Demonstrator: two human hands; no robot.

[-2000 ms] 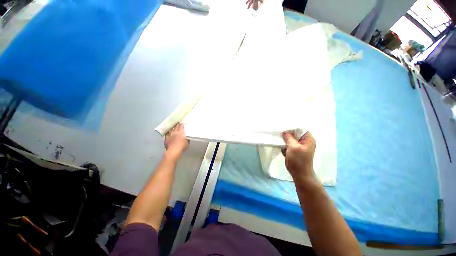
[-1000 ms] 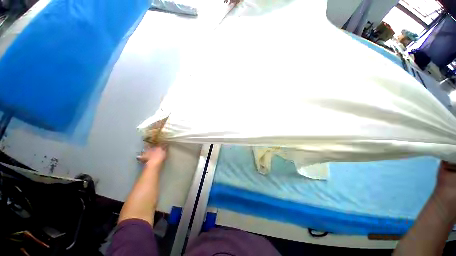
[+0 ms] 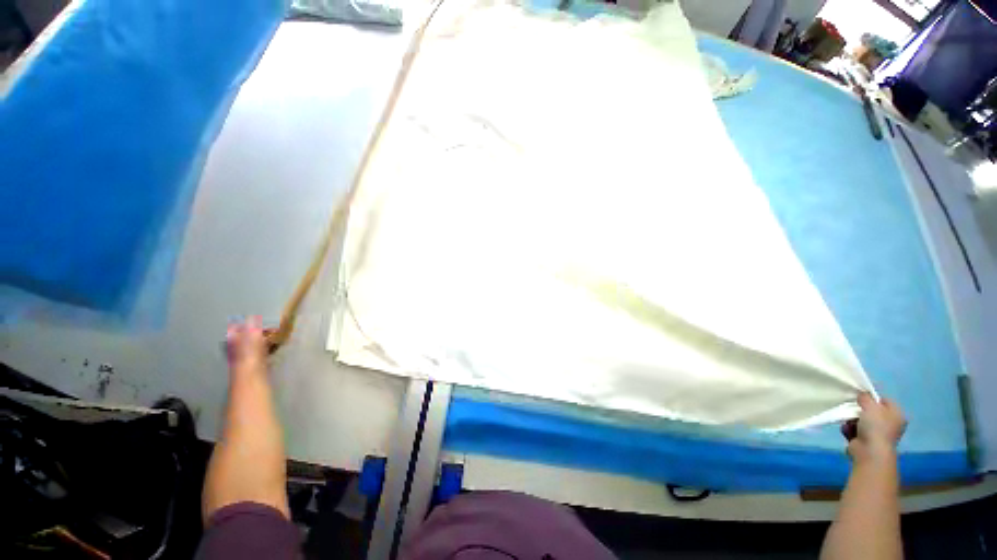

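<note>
My left hand point(image 3: 251, 341) is at the near end of a long thin brown stick point(image 3: 349, 199), left of the fabric; the stick runs away to the top along the fabric's left edge. My right hand point(image 3: 878, 424) is shut on the near right corner of the white fabric ply point(image 3: 569, 219), with folds running from it. The ply lies over the pale blue lay point(image 3: 814, 164) and across the rail point(image 3: 413, 459), whose near end shows. A small dark thing shows at my right fingers; I cannot tell what it is.
Deep blue sheet point(image 3: 98, 142) hangs over the table's left side. A green-yellow bar weight point(image 3: 968, 421) and a brown bar point(image 3: 836, 492) lie at the near right corner. A dark loop point(image 3: 689, 493) is at the near edge. Dark clutter stands at lower left.
The fabric, first bunched in both hands, was pulled wide to the right and now lies lower and flatter. My left hand has left the fabric and moved left with the stick's end.
</note>
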